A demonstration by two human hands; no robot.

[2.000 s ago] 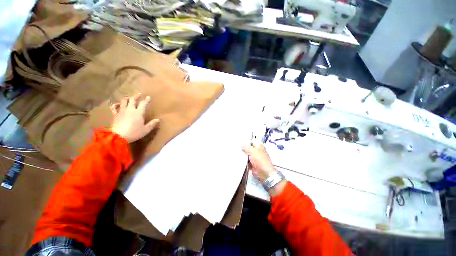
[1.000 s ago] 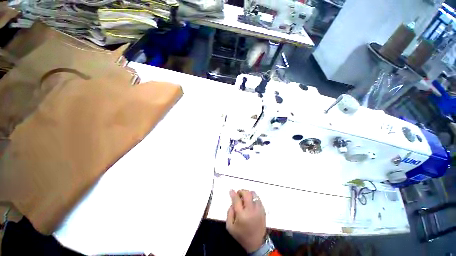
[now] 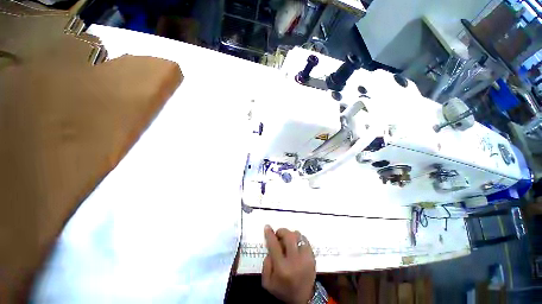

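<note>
A white sheet (image 3: 160, 196) lies left of the sewing machine (image 3: 416, 136), its right edge beside the presser foot area (image 3: 273, 170). A brown panel (image 3: 71, 154) lies at the left, over part of the white sheet. My right hand (image 3: 289, 261) is low on the white table near its front edge, right of the sheet's edge and apart from it. Its fingers are bent, with a ring on one; whether a thin thread is between the fingertips cannot be seen. My left hand is out of the picture.
Dark scissors or snips (image 3: 416, 222) with a looped cord lie at the right of the machine bed. Two black thread posts (image 3: 343, 72) stand on the machine head. A printed ruler scale (image 3: 333, 250) runs along the front table edge (image 3: 362, 264). A dark stool stands beyond the right end.
My left hand has left the picture. My right hand has let go of the white sheet's edge by the needle and moved towards the table's front edge. The view has shifted closer to the machine.
</note>
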